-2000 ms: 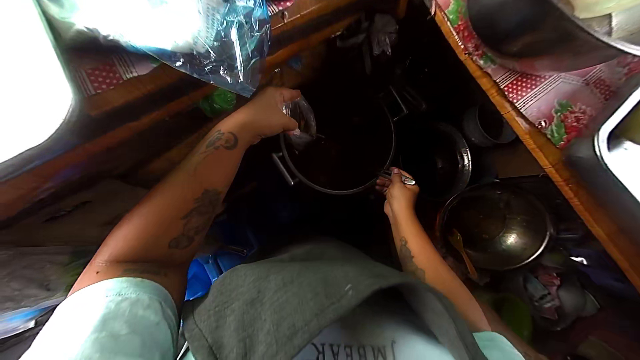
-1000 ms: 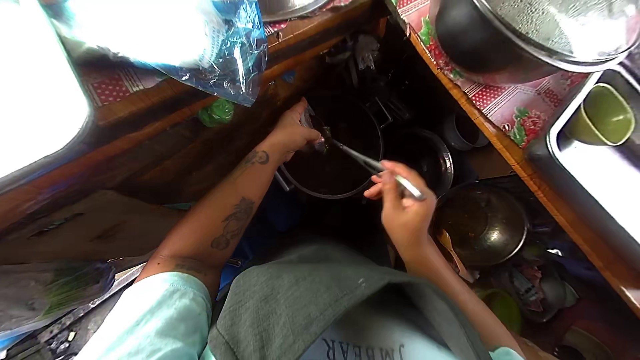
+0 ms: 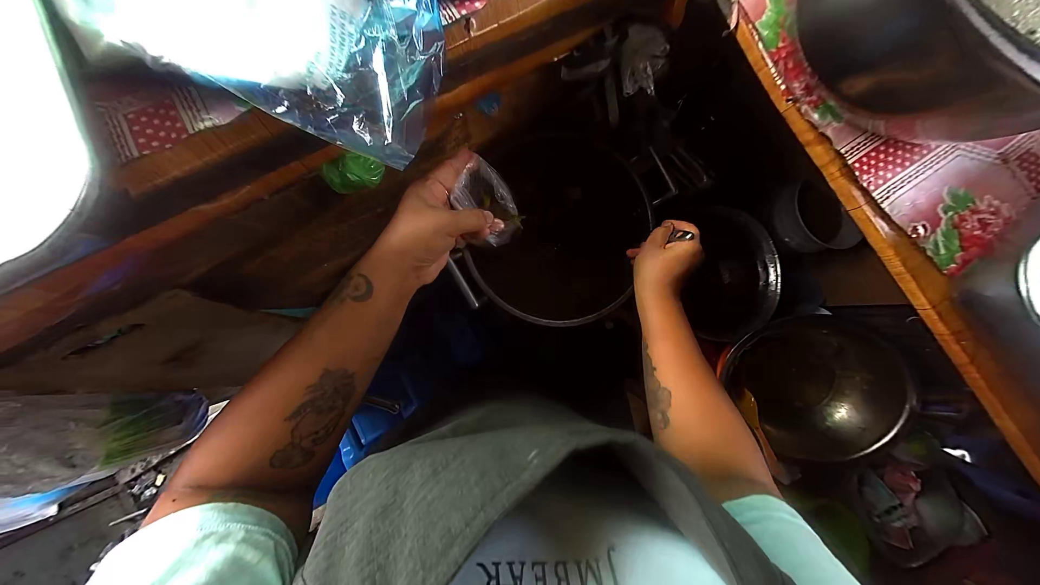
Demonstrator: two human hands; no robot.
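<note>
A large dark cooking pot with side handles stands below and ahead of me; its inside is too dark to make out. Over its left edge my left hand holds a small clear plastic bag by its rim, with something greenish inside. At the pot's right edge my right hand is closed around a metal utensil handle, whose end shows above the fist. The utensil's far part is hidden in the dark.
Right of the pot are a round dark pan, a metal wok and a wooden table edge under a large pot. A clear bluish plastic bag hangs over the left table, near a green plastic bag.
One second ago the utensil's shaft reached across the pot toward the small bag; now my right hand is at the pot's right edge with the shaft out of sight. My left hand still holds the bag.
</note>
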